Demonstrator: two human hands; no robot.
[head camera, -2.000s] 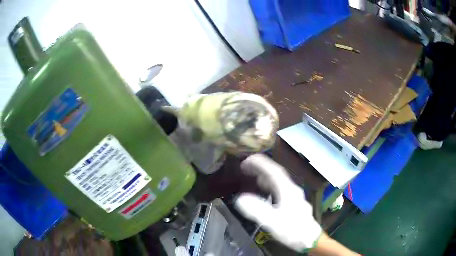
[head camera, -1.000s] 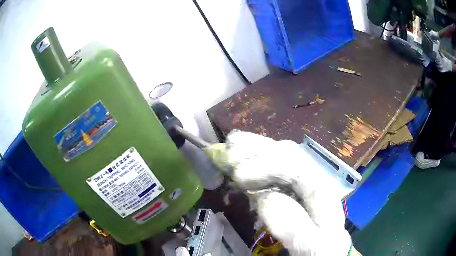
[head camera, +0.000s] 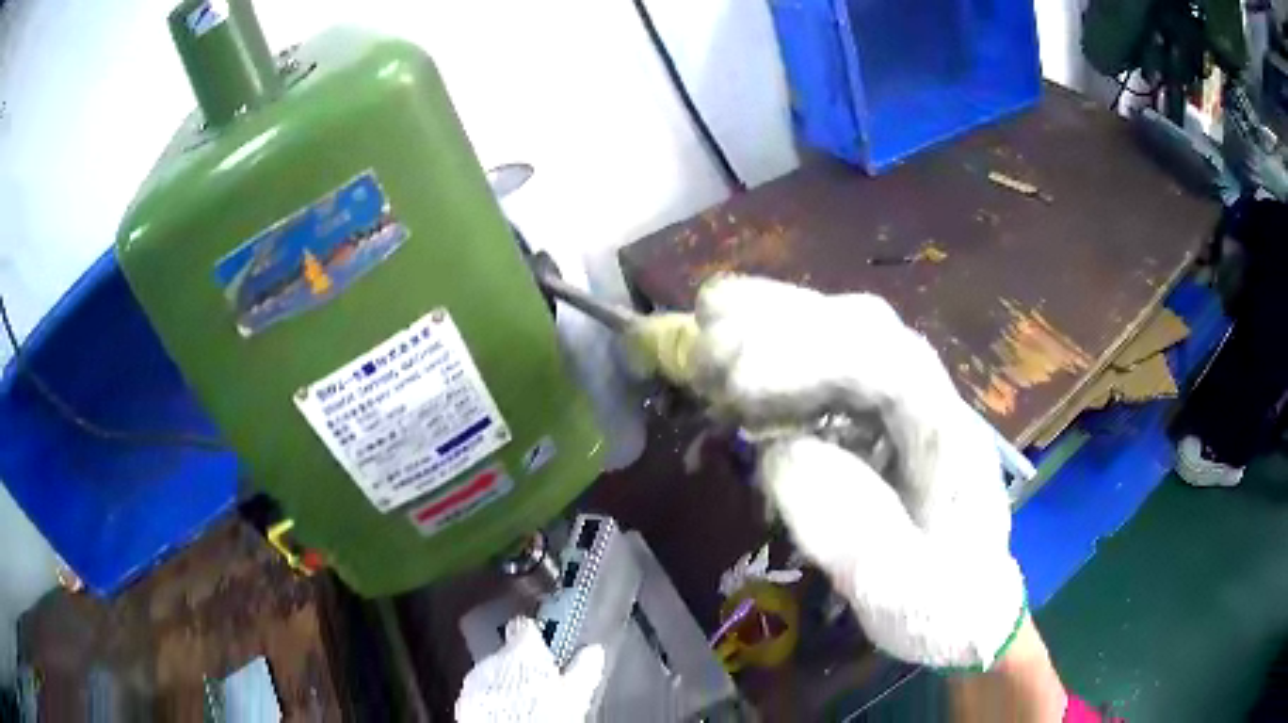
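Note:
My right hand (head camera: 876, 466), in a white knit glove with a green-edged cuff, is closed around the cloth-wrapped end of the feed handle (head camera: 600, 304), right of the green tapping machine head (head camera: 374, 311). My left hand (head camera: 530, 681), gloved in white, is at the bottom edge, partly cut off, with its fingers against a silvery metal workpiece (head camera: 576, 593) with a slotted flange. The workpiece stands at the chuck (head camera: 528, 559) under the head. The tap tip is not clear.
A yellow cup (head camera: 763, 630) with a purple stick stands right of the workpiece. A worn brown bench (head camera: 904, 283) holds a blue crate (head camera: 918, 85). Another blue crate (head camera: 113, 438) leans at left. Cardboard (head camera: 1130, 370) lies under the right bench. A person's dark trouser leg (head camera: 1243, 339) shows at far right.
My right hand came from below the handle and closed on its wrapped end. The view has shifted, so the machine head sits further right. More of my left hand now shows.

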